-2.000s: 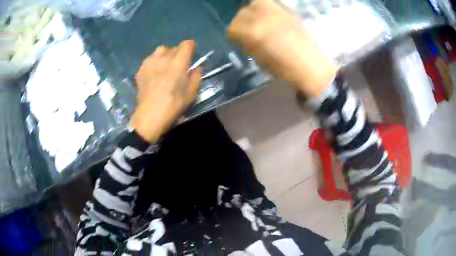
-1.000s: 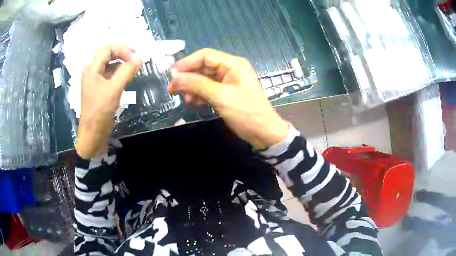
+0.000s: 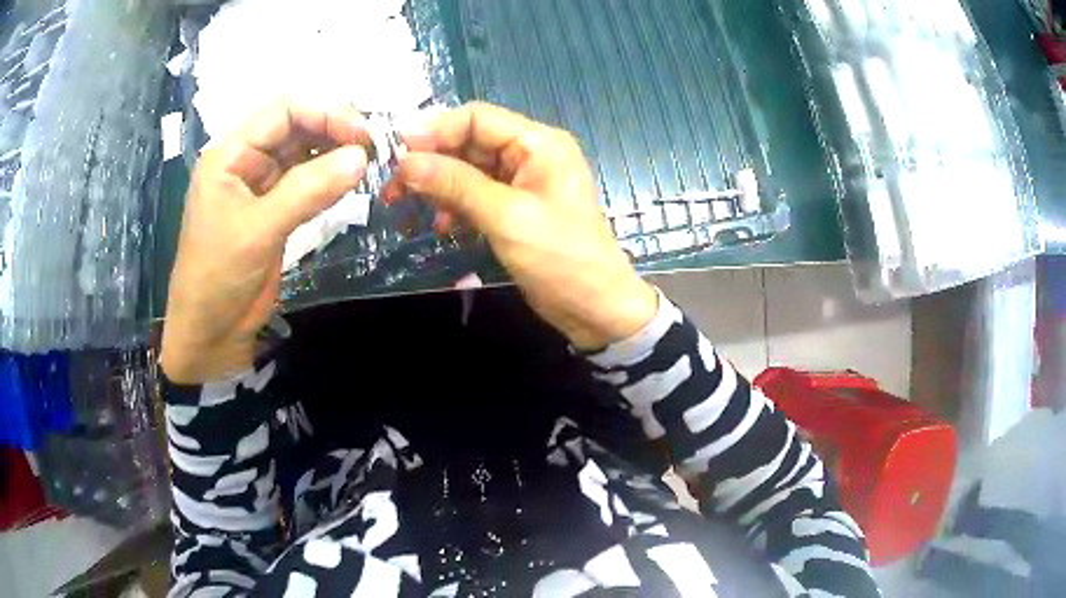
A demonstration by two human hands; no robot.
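My left hand (image 3: 263, 204) and my right hand (image 3: 514, 199) meet at the fingertips above the near edge of the left tray. Between them they pinch a small white and partly clear piece (image 3: 382, 143); its exact shape is too blurred to tell. A bright heap of flat white pieces (image 3: 298, 58) lies just behind my left hand on the left tray. A few white pieces lie below the fingertips, partly hidden by my left hand. The middle ribbed tray (image 3: 608, 82) has several slim parts (image 3: 690, 213) along its near edge.
A filled clear tray (image 3: 912, 129) with white units lies at the right. Stacked clear trays (image 3: 82, 175) stand at the far left. The dark green tabletop (image 3: 807, 175) ends in front of my body. A red stool (image 3: 871, 450) stands on the tiled floor at the lower right.
A second ago my hands were slightly apart; now their fingertips have come together at the small piece. The view has shifted, so the trays appear further right. The slim parts seen near my hands earlier are further right.
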